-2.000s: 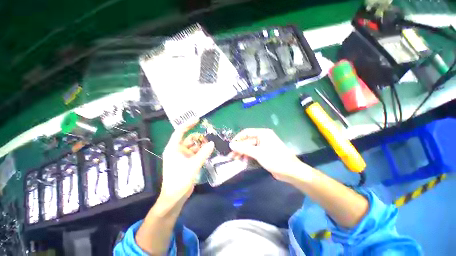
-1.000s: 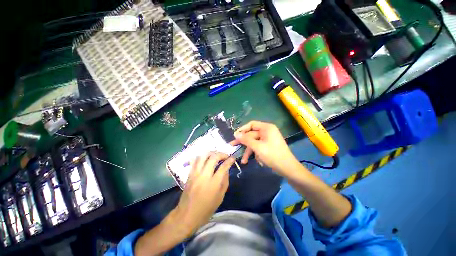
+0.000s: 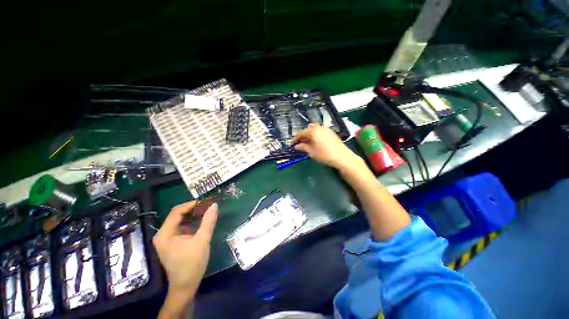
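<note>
The silvery-white phone body [image 3: 268, 230] lies tilted on the green mat near the bench's front edge, untouched, with a thin dark cable at its upper side. My left hand [image 3: 184, 246] is left of it, thumb and fingers pinched on a small dark brownish part [image 3: 202, 207], which is blurred. My right hand [image 3: 321, 146] reaches to the near edge of the black phone tray [image 3: 340, 123], beside the blue pen-like tool [image 3: 292, 162]. Its fingertips are bent down; whether they hold anything is unclear. The screws [image 3: 233, 190] lie in a loose pile behind the phone body.
The parts sheet [image 3: 193, 140] bears a dark ribbed strip [image 3: 238, 124] and a white piece [image 3: 203, 103]. Another phone tray [image 3: 155, 274] is at left, below the green-rimmed spool [image 3: 43, 189]. The red-green roll [image 3: 378, 149] and black box [image 3: 390, 121] stand right. A blue stool [image 3: 477, 202] is beyond the bench.
My hands have left the phone body: the left moved left, the right moved up to the tray. The yellow electric screwdriver no longer shows. The view has shifted, showing more of the bench's back.
</note>
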